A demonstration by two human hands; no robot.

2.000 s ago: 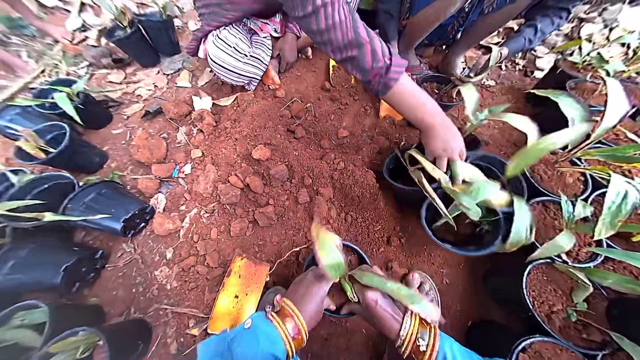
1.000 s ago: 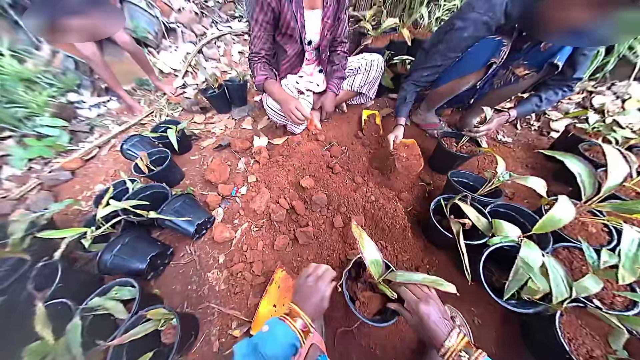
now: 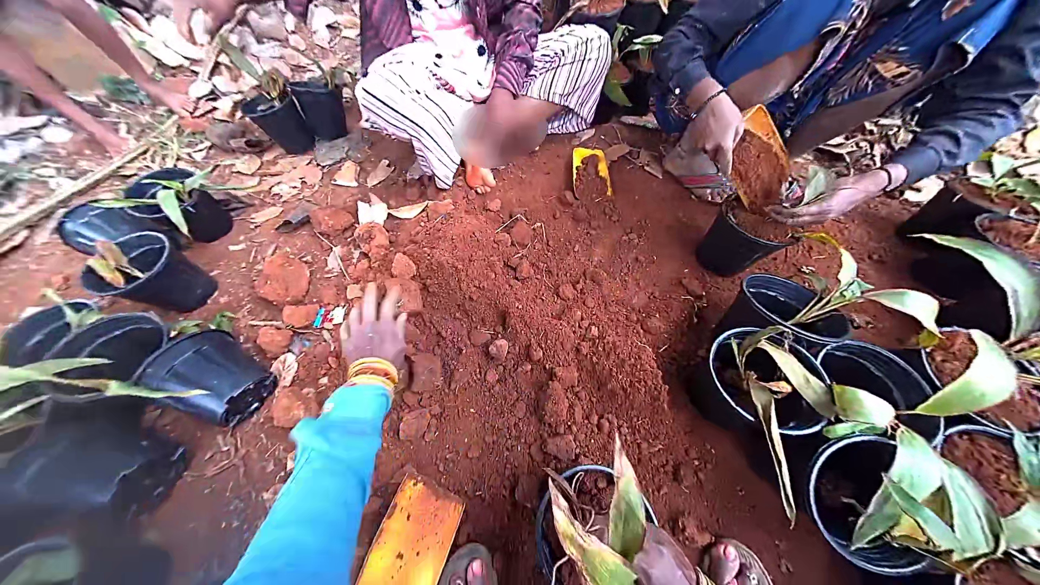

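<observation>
My left hand [image 3: 375,329] reaches forward with its fingers spread over the clods at the left side of the red soil heap [image 3: 536,325]. It holds nothing. At the bottom edge, my right hand [image 3: 665,559] is partly cut off, beside the leaves of a plant [image 3: 601,520] in a black pot [image 3: 546,528]; its fingers are hidden, so its grip cannot be told. A yellow scoop [image 3: 413,532] lies on the ground left of that pot, near my foot.
Black pots [image 3: 207,374] stand and lie at the left. More potted plants [image 3: 865,496] crowd the right. A co-worker tips soil from an orange scoop [image 3: 760,162] into a pot [image 3: 735,244]; another person crouches ahead near a yellow scoop [image 3: 591,172].
My left hand has left the pot's side and moved forward and left onto the clods. At the right, the co-worker's scoop has moved from the soil to a pot.
</observation>
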